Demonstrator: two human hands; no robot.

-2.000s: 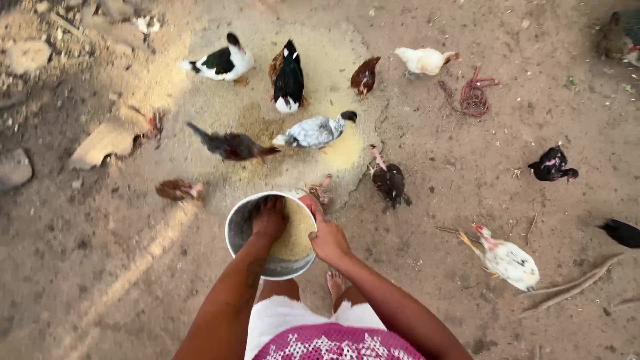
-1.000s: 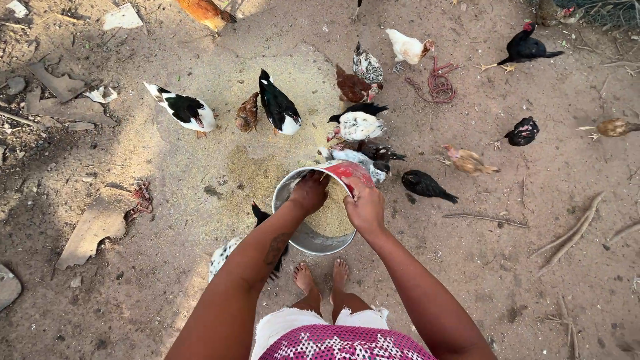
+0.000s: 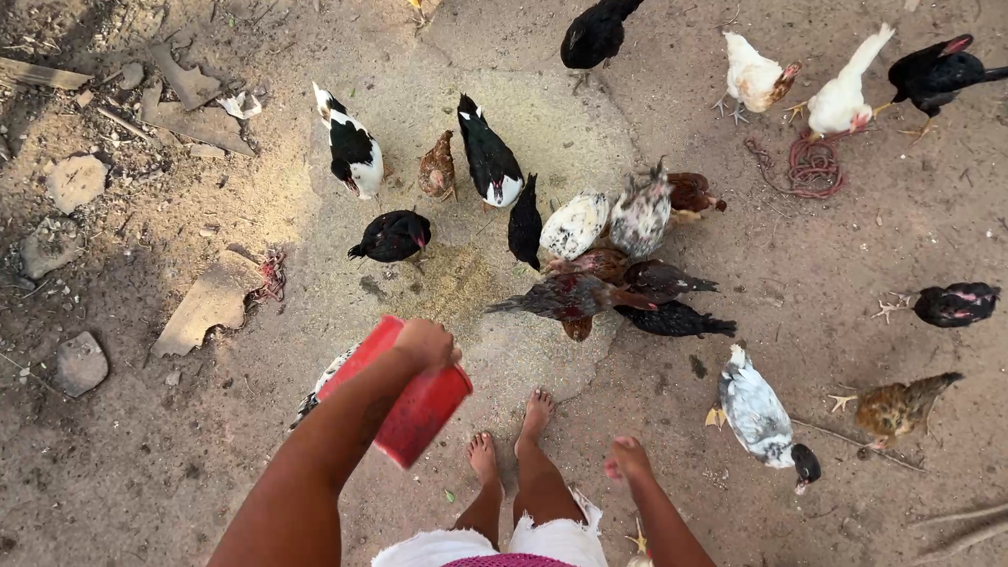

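My left hand [image 3: 427, 345] grips a red bucket [image 3: 421, 409], held tilted so that its red outside shows; its inside is hidden. The bucket is over the ground left of my bare feet. Apart from it, my right hand [image 3: 628, 459] hangs at the lower middle, fingers curled; blur hides whether anything is in it. Pale grain [image 3: 449, 283] lies scattered on a concrete patch [image 3: 409, 110] beyond the bucket. Several chickens crowd together right of the grain, among them a dark grey one [image 3: 571, 298]. Two black and white ducks, one at the left [image 3: 354, 150], stand farther up.
A grey and white duck [image 3: 756, 409] and a brown chicken [image 3: 898, 409] are at the right. Tangled red rope [image 3: 815, 165] lies below white chickens at the upper right. Broken slabs [image 3: 209, 303] and stones [image 3: 81, 364] litter the left. A speckled bird is partly behind the bucket.
My right hand has let go of the bucket and moved right. My left hand, earlier inside the bucket, now holds it to the left. More birds have bunched together beside the grain.
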